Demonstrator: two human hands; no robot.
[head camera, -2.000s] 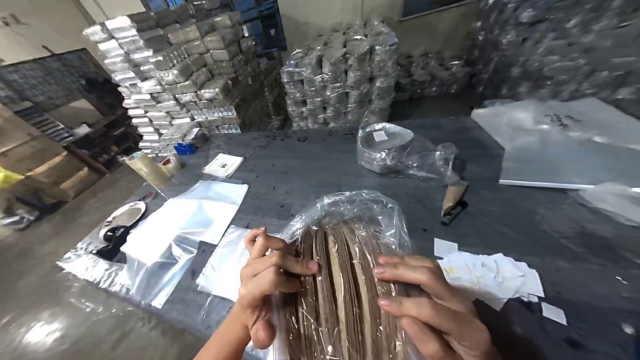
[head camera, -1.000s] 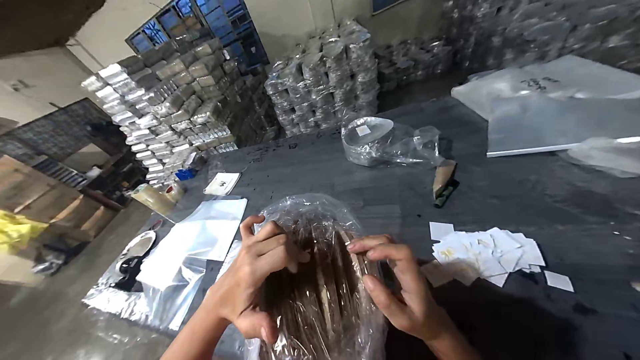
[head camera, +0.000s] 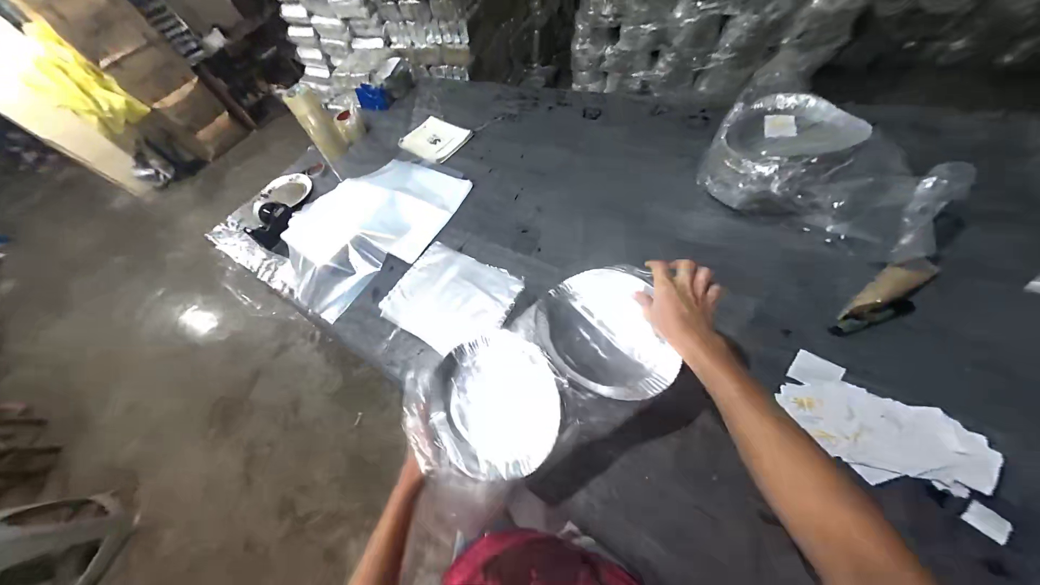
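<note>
Two round silver plate stacks in clear plastic lie close together near the front of the dark table. The nearer silver plate stack (head camera: 505, 406) has my left hand (head camera: 420, 439) at its left side, partly hidden behind the plastic wrap. Over the right rim of the farther silver plate stack (head camera: 613, 333) rests my right hand (head camera: 681, 305), fingers spread. Just beyond them lies a flat clear plastic bag (head camera: 451, 296). Whether the left fingers close on the stack or only on its plastic cannot be told.
Plastic sheets (head camera: 382, 211), a black tape dispenser (head camera: 272, 223) and tape rolls (head camera: 317, 122) line the left edge. At right are a wrapped round bundle (head camera: 788, 154), a brown-handled tool (head camera: 890, 292) and white paper slips (head camera: 894, 431). Wrapped stacks (head camera: 682, 49) stand behind.
Earlier, both hands held one plastic-wrapped bundle showing brown edges; now they are apart, at two silver round stacks. The view has swung left and downward.
</note>
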